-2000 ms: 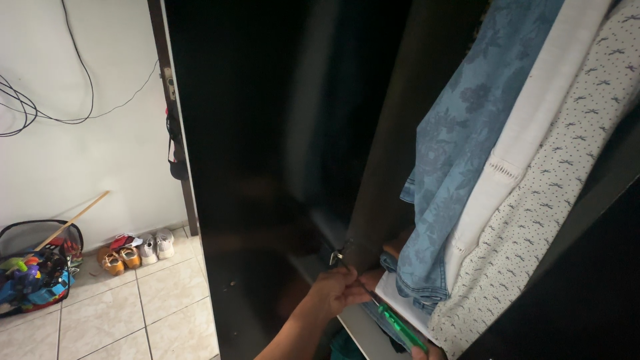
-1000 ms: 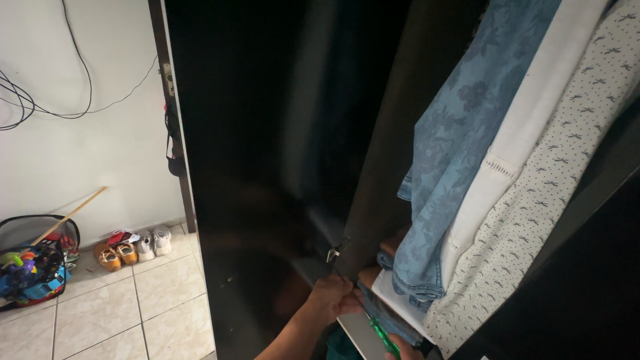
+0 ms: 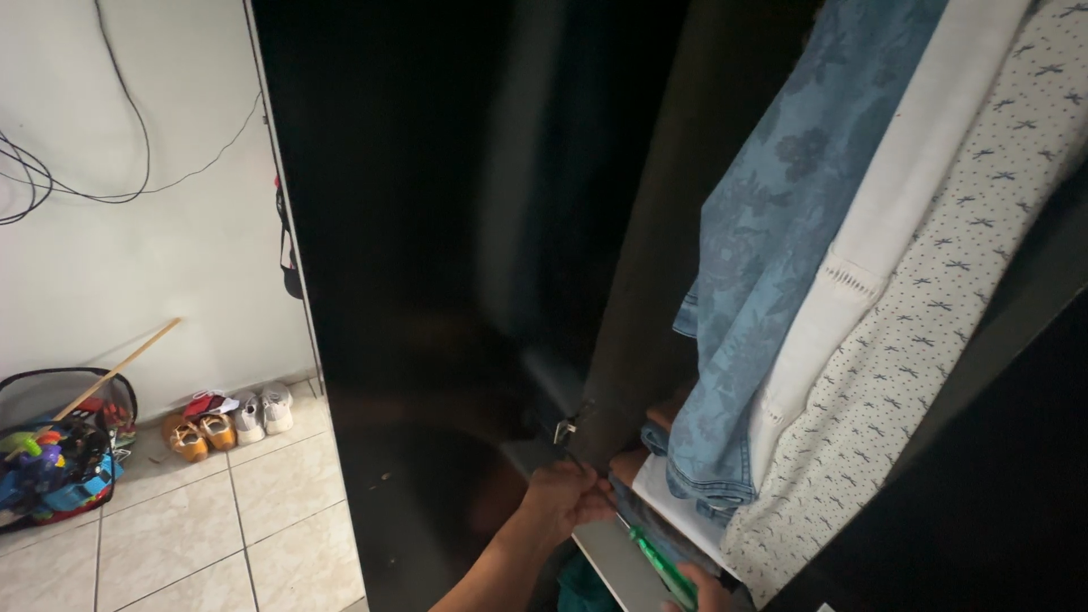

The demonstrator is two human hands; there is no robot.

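At the bottom middle, my left hand (image 3: 568, 497) closes its fingers on the shaft of a screwdriver, close below a metal hinge (image 3: 563, 430) on a black wardrobe door (image 3: 425, 255). The screwdriver's green handle (image 3: 661, 563) slants down to the right, and my right hand (image 3: 704, 588) grips its lower end, partly cut off by the frame's edge. The shaft points up and left toward the hinge; whether its tip touches a screw cannot be told.
Hanging clothes (image 3: 765, 229) fill the wardrobe's right side, over folded clothes (image 3: 671, 527) on a pale shelf (image 3: 614, 557). Shoes (image 3: 217, 425) and a mesh basket (image 3: 127, 399) of toys stand on the tiled floor at left, by a wall with black cables (image 3: 144, 144).
Compared with one second ago, the screwdriver's handle and my right hand show a little farther into view. My left hand stays just below the hinge.
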